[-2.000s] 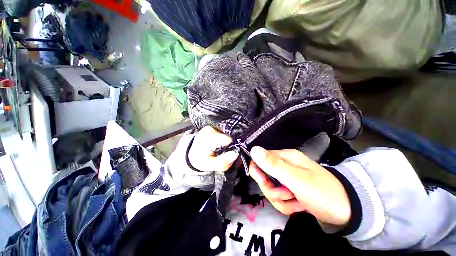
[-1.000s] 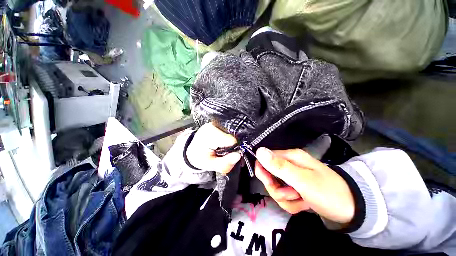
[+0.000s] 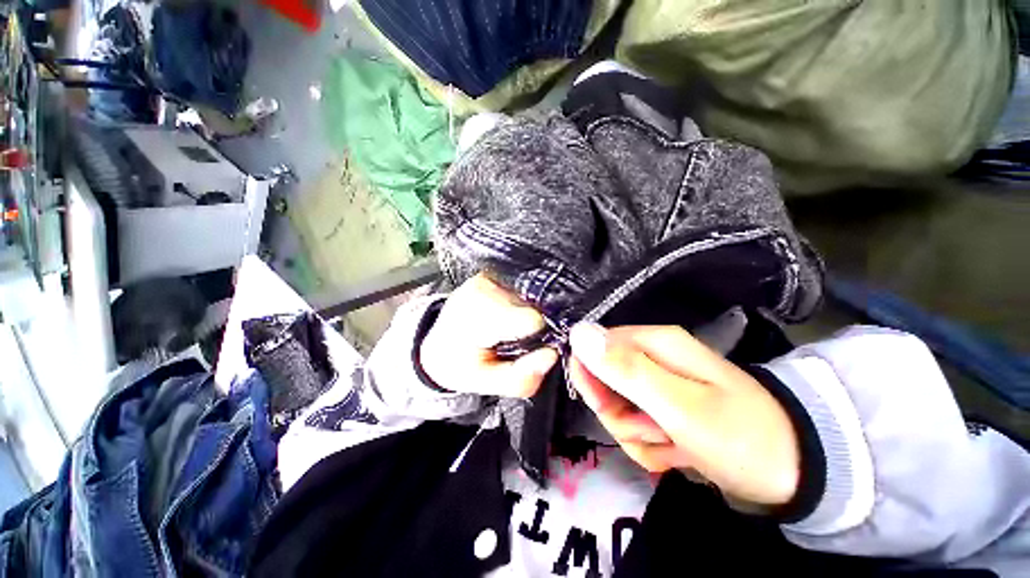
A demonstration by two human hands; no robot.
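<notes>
Mottled black-grey denim jeans lie bunched on the lap, with pale topstitching and a dark opening facing me. My left hand is closed on the folded denim edge at the opening's near end. My right hand pinches at the same spot, thumb and forefinger close against my left fingertips. A short narrow stitched strip hangs just below the pinch. Whether my right hand also holds a small tool cannot be told.
Blue jeans are heaped at lower left beside a white board with a folded black denim piece. Green cloth lies beyond the lap. A large olive sack and navy pinstriped cloth are at the top.
My right fingertips have come closer to my left fingertips, covering more of the stitched strip. My left hand keeps its hold; the garment has hardly moved.
</notes>
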